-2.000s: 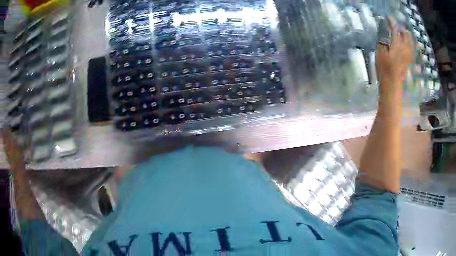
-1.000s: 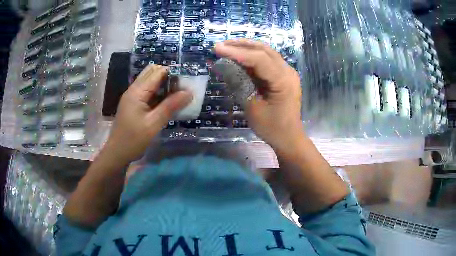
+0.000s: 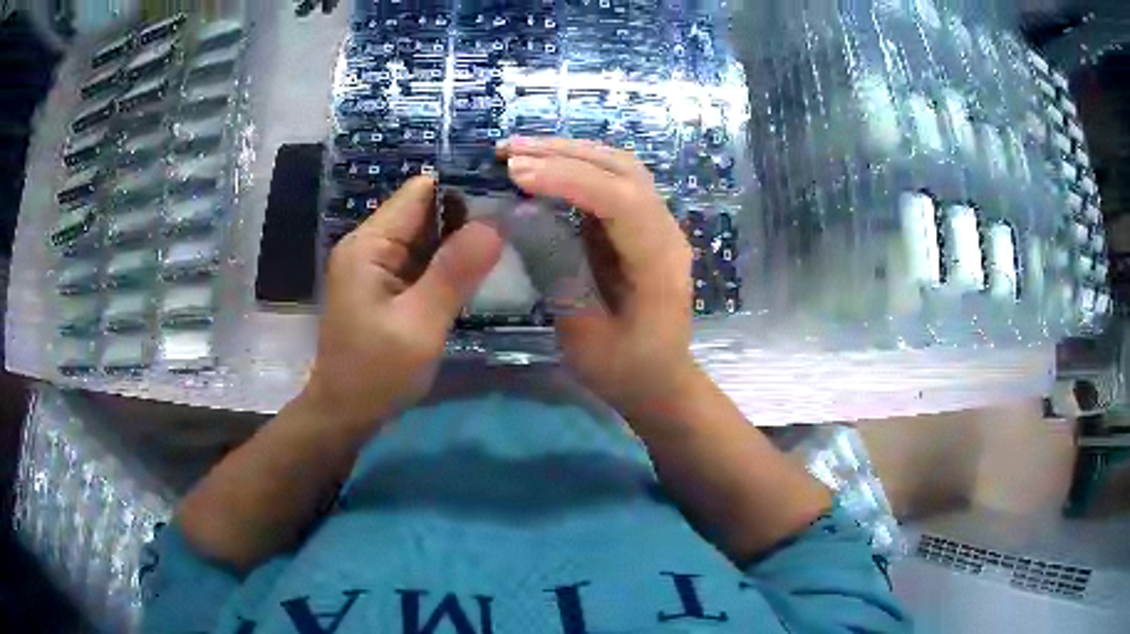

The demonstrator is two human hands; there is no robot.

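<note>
My left hand (image 3: 390,291) is above the near edge of the centre tray and grips a white unit body (image 3: 502,282) between thumb and fingers. My right hand (image 3: 626,266) is close beside it, its fingers over the unit's upper end. A speckled grey piece (image 3: 548,254) lies in my right palm, against the white body. A small dark part shows near my right fingertips, but blur hides whether it is held or fitted. The centre blister tray (image 3: 620,87) with rows of black parts lies under both hands.
A left blister tray (image 3: 155,266) holds white units in columns. A black phone-like rectangle (image 3: 289,223) lies between the trays. Right blister trays (image 3: 818,223) hold upright white bodies. A white vented appliance (image 3: 1004,570) is at the lower right. More clear trays (image 3: 87,508) are below the bench edge.
My right hand has come from the right trays to the centre, and my left hand has come in holding the white body. Since one second ago, the hands have closed together around it.
</note>
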